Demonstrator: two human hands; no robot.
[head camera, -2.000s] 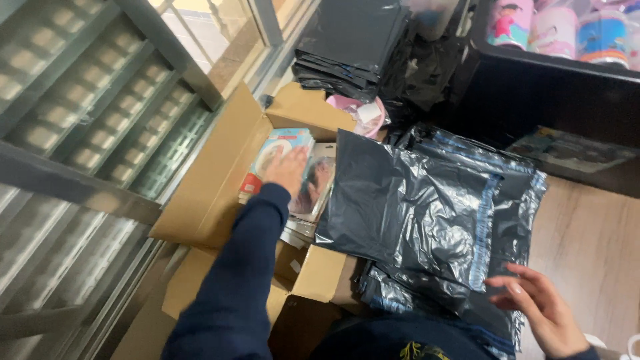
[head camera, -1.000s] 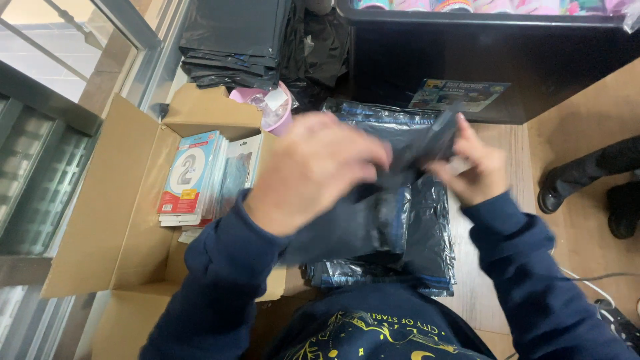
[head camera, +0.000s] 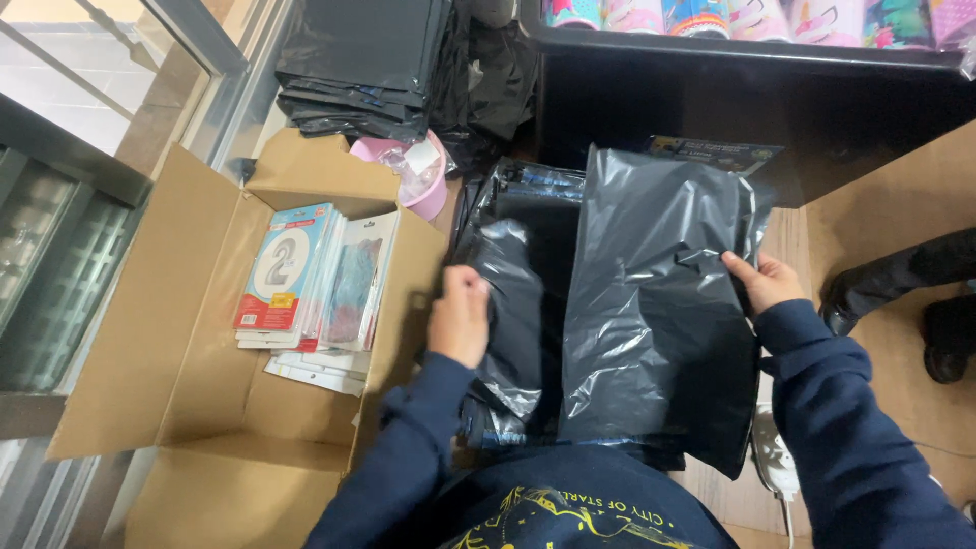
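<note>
My right hand (head camera: 765, 279) pinches the right edge of a black plastic mailing bag (head camera: 648, 305), which lies spread above a pile of like bags (head camera: 534, 183). At the pile's left side, my left hand (head camera: 459, 313) has its fingers curled at the edge of another glossy black bag (head camera: 512, 313); whether it grips that bag is hard to tell. Left of this hand, an open cardboard box (head camera: 202, 305) holds a stack of flat packs, the front one a silver number 2 balloon pack (head camera: 278, 267), beside a pack with blue and pink contents (head camera: 354, 282).
Behind the box stands a pink bucket (head camera: 427, 191) near more stacked black bags (head camera: 354, 53). A large black bin (head camera: 724, 99) of printed cups is at the back. On the right are a person's shoe (head camera: 839, 305) and a white power strip (head camera: 774, 450); a window frame borders the left.
My left hand was over the packs in the box two seconds ago. A second ago both hands were together at a dark bag; now they are apart, and a black bag lies spread by my right hand.
</note>
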